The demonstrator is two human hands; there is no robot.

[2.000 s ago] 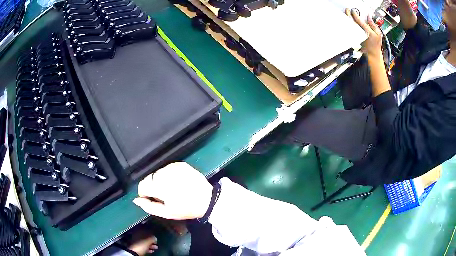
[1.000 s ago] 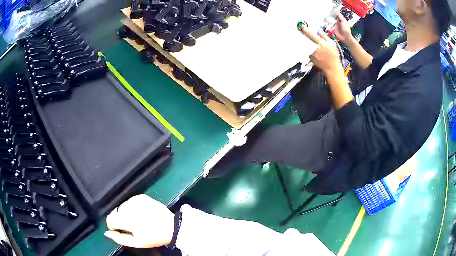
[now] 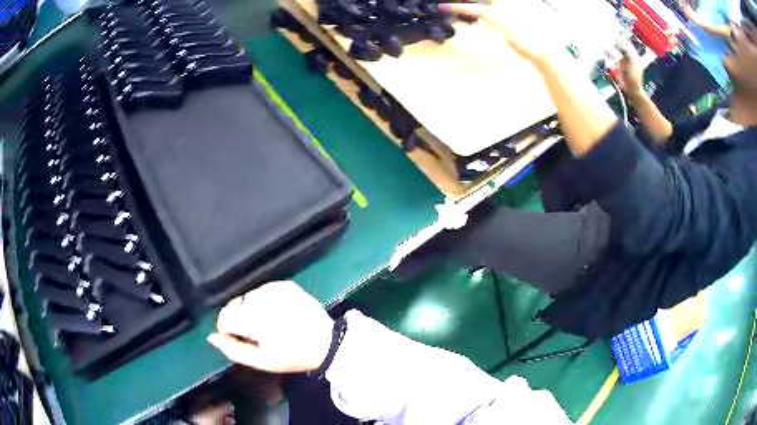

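Observation:
Black arm parts with silver tips stand in slanted rows in the left black tray. The second black tray beside it holds close rows of black arms at its far end; its near part is bare. My right hand rests at the bench's front edge, near the trays' front corners, fingers curled in and nothing visible in it. A dim, blurred hand, probably my left, shows below the bench edge at the bottom; its fingers are unclear.
A seated person at the right reaches over tan boards to piled black jointed parts. The green bench has a yellow-green strip. A blue basket stands on the floor. Black parts lie at the left edge.
The view swung right and then back left. My right hand keeps its curled shape at the bench edge. The other person's hand has moved from the bare board to the piled black parts.

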